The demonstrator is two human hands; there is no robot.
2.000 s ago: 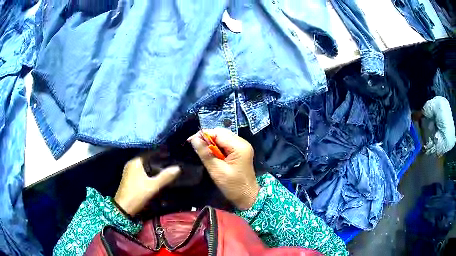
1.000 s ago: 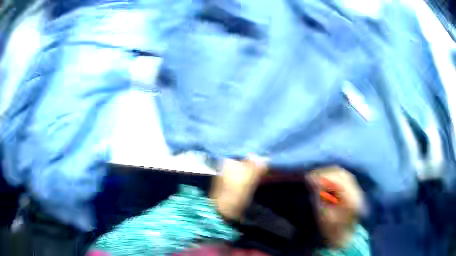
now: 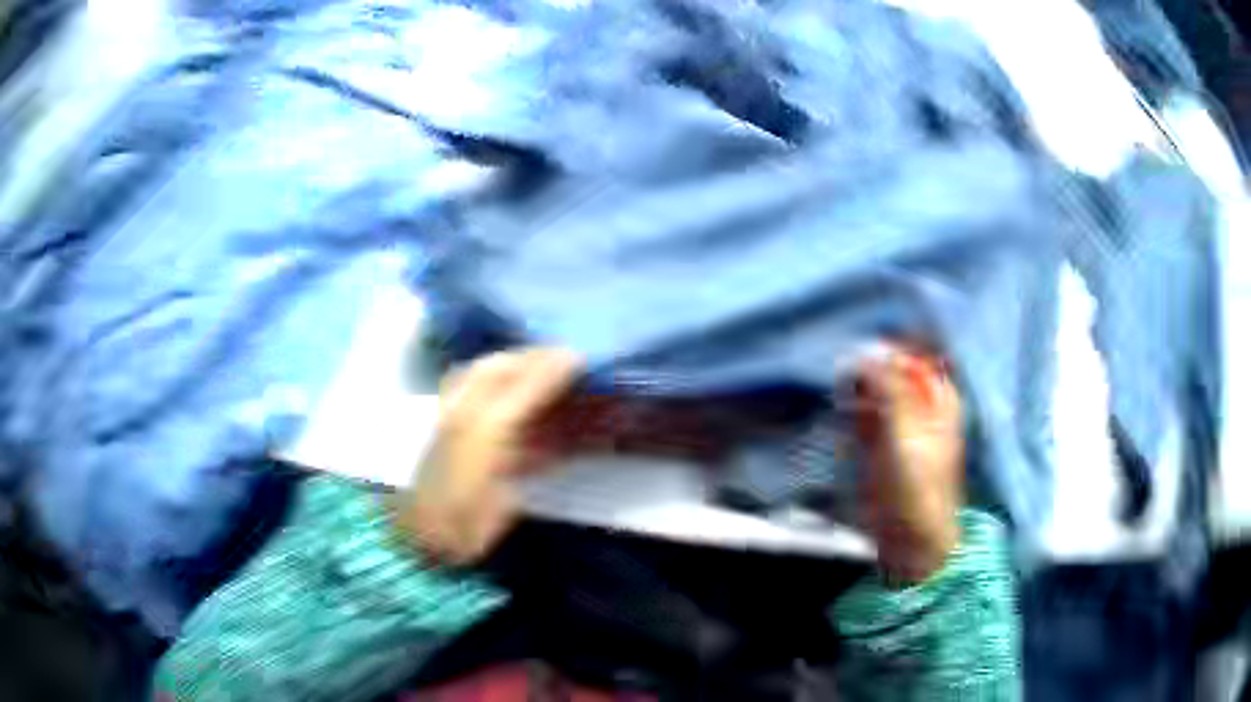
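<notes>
A blue denim shirt (image 3: 768, 247) lies over the table in front of me, its near edge lifted between my two hands. My left hand (image 3: 491, 446) grips this edge at its left part. My right hand (image 3: 906, 460) holds the edge further right. Something orange-red, the thread snips (image 3: 925, 373), shows at the fingers of my right hand; the blades cannot be made out. The frame is blurred, so stitching and threads cannot be seen.
More denim garments (image 3: 165, 316) are heaped on the left and hang over the table's edge. Another denim piece (image 3: 1159, 302) lies at the right. The white table (image 3: 659, 510) shows below the shirt, its front edge close to my forearms.
The view has swung. The shirt's edge, earlier hanging with my left hand off it, is now lifted between both hands. Since one second ago, my hands have moved apart and upward.
</notes>
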